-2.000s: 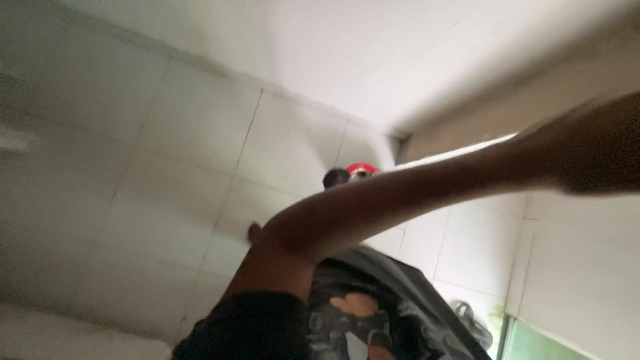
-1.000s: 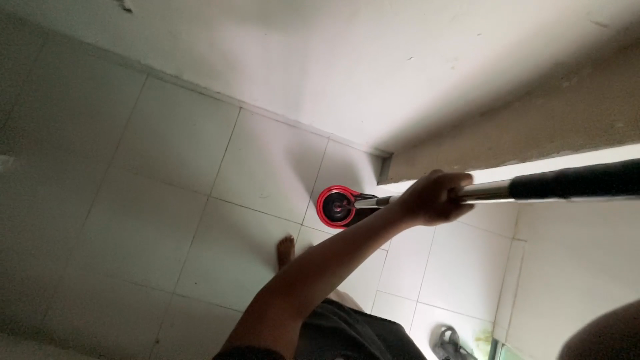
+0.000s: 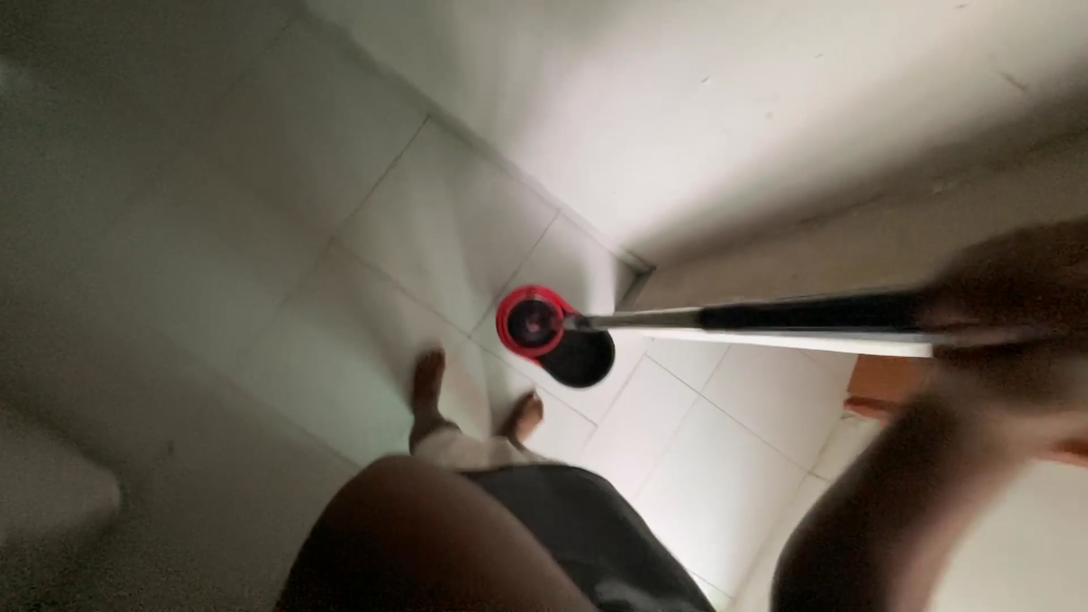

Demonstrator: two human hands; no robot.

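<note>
A mop-like pole (image 3: 646,320), metal with a black grip sleeve, reaches from the right edge to a round red-rimmed basket (image 3: 531,321). The basket belongs to a black bucket (image 3: 582,357) on the tiled floor; what lies inside it is too dark to tell. My right hand (image 3: 1007,314), blurred at the right edge, is closed around the black grip of the pole. My left arm is bent at the bottom of the view, and its hand does not show.
My bare feet (image 3: 429,378) stand on the floor tiles just below and left of the bucket. A pale wall (image 3: 595,102) runs along the top, with a corner near the bucket. An orange-brown object (image 3: 884,382) shows at the right.
One second ago my left hand held the metal part of the pole; now it is out of view. My right arm has come into view at the right. More of the black bucket shows.
</note>
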